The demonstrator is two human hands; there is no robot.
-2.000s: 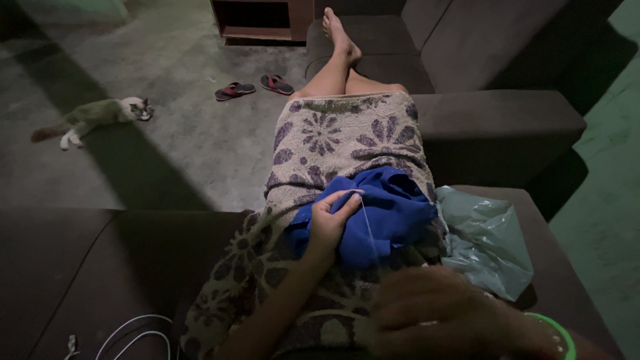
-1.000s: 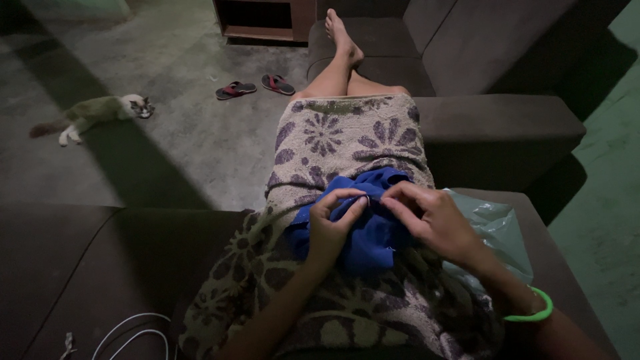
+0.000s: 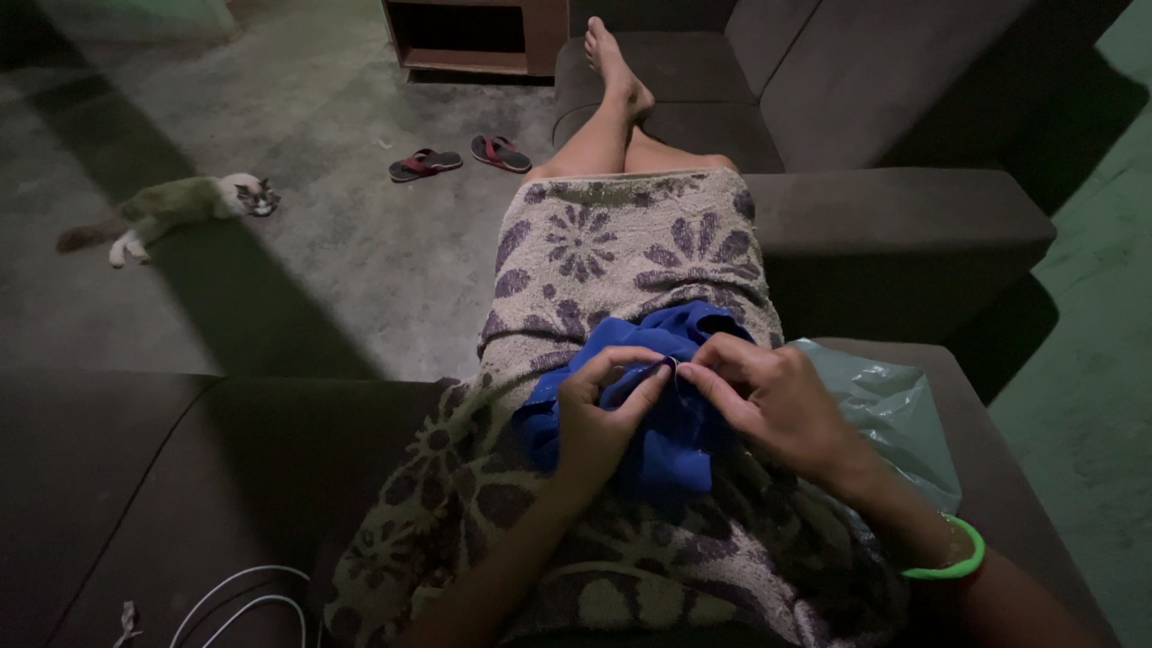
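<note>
Blue fabric lies bunched on a flower-patterned towel over my lap. My left hand pinches a fold of the fabric between thumb and forefinger. My right hand, with a green band on its wrist, has thumb and fingertips together at the same fold, almost touching the left fingertips. A small pale bit shows between the two hands; whether it is thread or a needle I cannot tell. What the right fingertips pinch is too small to make out.
A translucent plastic bag rests on the sofa at my right. White cable loops at the lower left. On the concrete floor are a cat and flip-flops. A wooden cabinet stands beyond.
Two seconds ago my right hand was low and near the camera, with a thread stretched from the fabric; it has moved up beside my left hand. My left hand has kept hold of the fabric.
</note>
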